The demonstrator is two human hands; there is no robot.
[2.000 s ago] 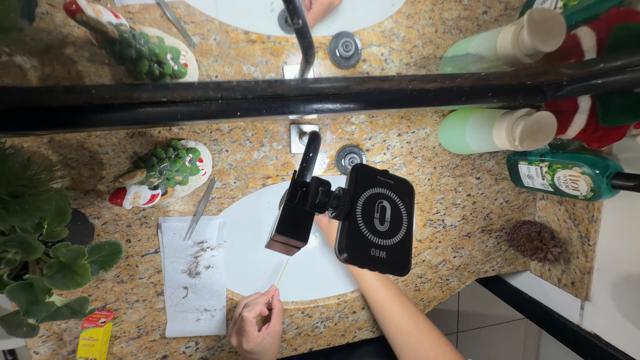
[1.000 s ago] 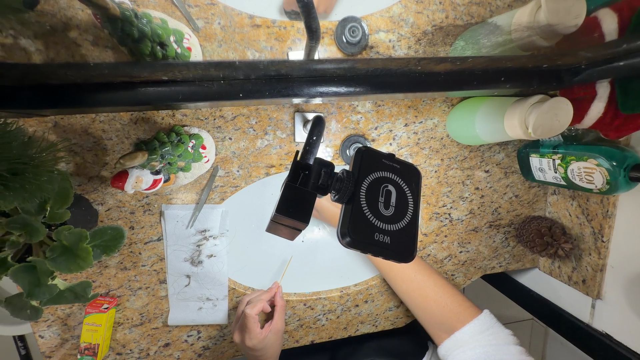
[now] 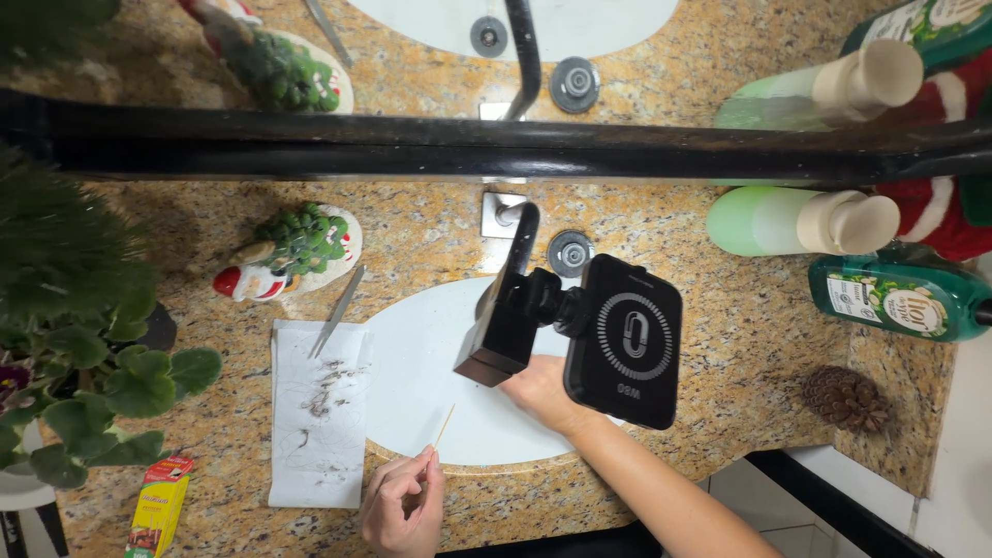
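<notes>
My left hand (image 3: 404,500) is at the front edge of the white oval sink (image 3: 411,349), with a thin wooden stick like a toothpick (image 3: 444,426) pinched between thumb and fingertips, its tip over the basin. From the lower right, my right hand (image 3: 542,391) reaches over the sink; its fingers are largely hidden behind a black mount with a flat pad (image 3: 628,341), so what they hold cannot be seen. Left of the sink lies a folded white paper (image 3: 298,465) with dark hair-like debris. Metal tweezers (image 3: 339,310) lie across its upper edge. A round drain stopper (image 3: 571,253) sits behind the basin.
At left are a potted plant (image 3: 116,387), a Santa and tree figurine (image 3: 298,252) and a yellow box (image 3: 159,508). The faucet (image 3: 508,215) stands behind the sink. A pump bottle (image 3: 775,221), green bottle (image 3: 891,298) and pine cone (image 3: 845,399) are at right. A mirror runs across the top.
My right hand has shifted toward the front of the sink, and more of it shows below the mount. My left hand stays near the sink's front edge with the stick.
</notes>
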